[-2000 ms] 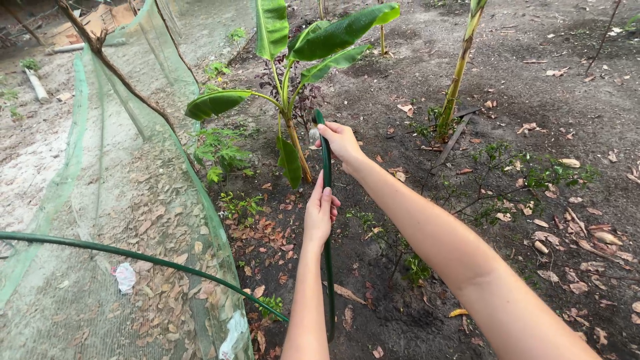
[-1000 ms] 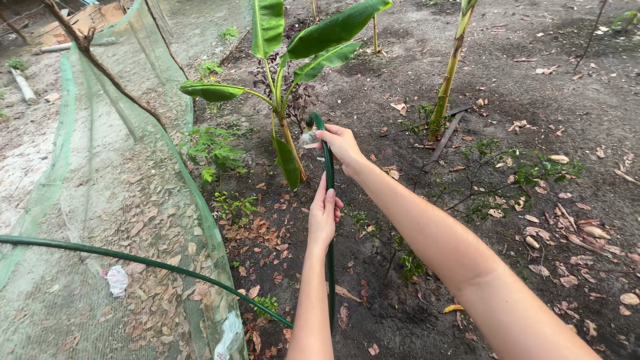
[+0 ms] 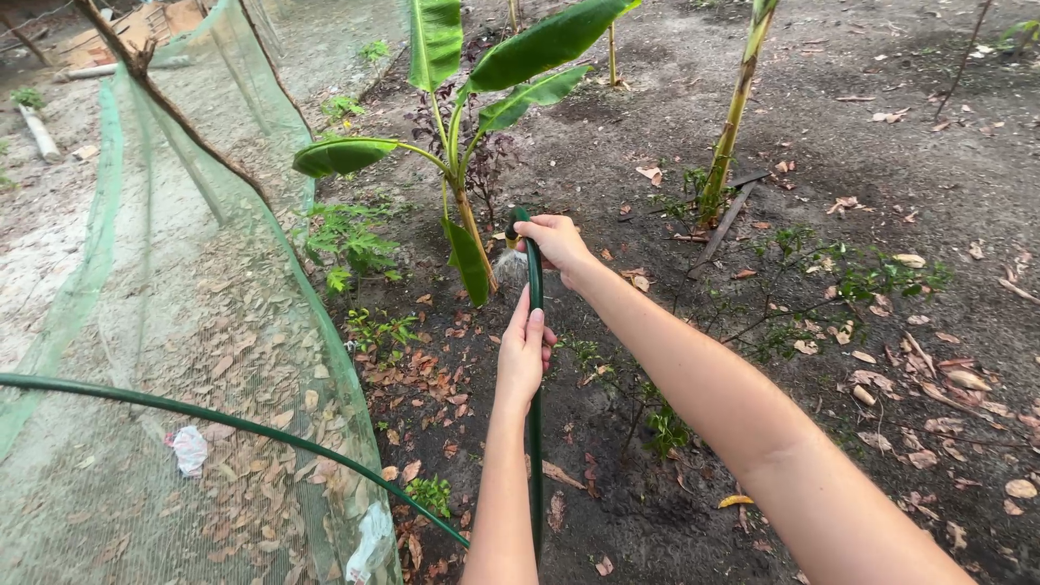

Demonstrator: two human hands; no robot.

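A dark green garden hose [image 3: 535,422] rises between my arms and bends over at its top. My right hand [image 3: 556,248] grips it near that bend, beside the nozzle [image 3: 512,236], from which water sprays downward. Lower down, my left hand [image 3: 524,345] is closed around the same hose. Just left of the spray stands a young banana plant [image 3: 471,231] with broad green leaves; one leaf hangs low beside its stem. The hose also runs across the left side, over the netting, and passes out of sight behind my left forearm.
Green mesh netting [image 3: 325,325] on a branch pole [image 3: 175,106] borders the left side. At the upper right stand a second plant stem [image 3: 735,114] and a dark wooden strip [image 3: 723,227]. A leafy low shrub [image 3: 861,280] spreads over the littered soil at right.
Both hands keep their hold on the hose. The spray of water now shows more clearly below the nozzle than in the earlier frames.
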